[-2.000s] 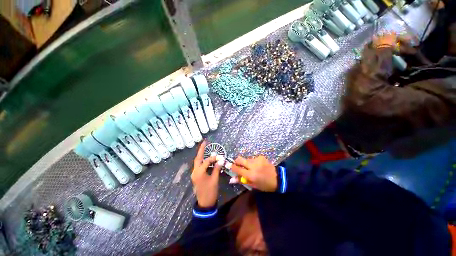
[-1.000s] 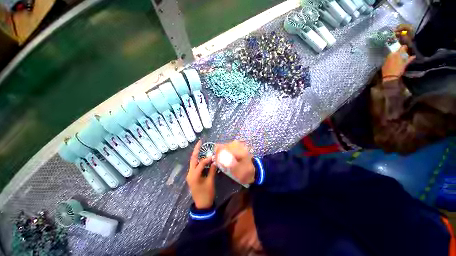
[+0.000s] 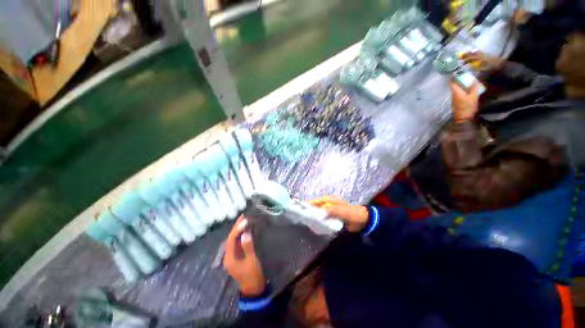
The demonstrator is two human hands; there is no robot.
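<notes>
A part-built handheld fan (image 3: 300,211) lies at the middle of the view, its round pale blue-green head to the left and its whitish handle to the right. My right hand (image 3: 343,211) holds it at the handle end, and a bit of yellow tool (image 3: 326,204) shows at the fingers. My left hand (image 3: 244,257) is below and left of the fan head, fingers apart and empty. The frame is blurred, so the fan's details do not show.
A row of fans (image 3: 183,198) stands along the belt edge. A turquoise parts heap (image 3: 288,142) and a dark parts heap (image 3: 333,115) lie beyond. Another fan (image 3: 96,311) lies lower left. At right, another worker's hand (image 3: 466,99) holds a fan near grouped fans (image 3: 398,54).
My left hand has come off the fan and moved down and left. The fan in my right hand is turned, with its head's smooth side showing. The view has shifted and blurred.
</notes>
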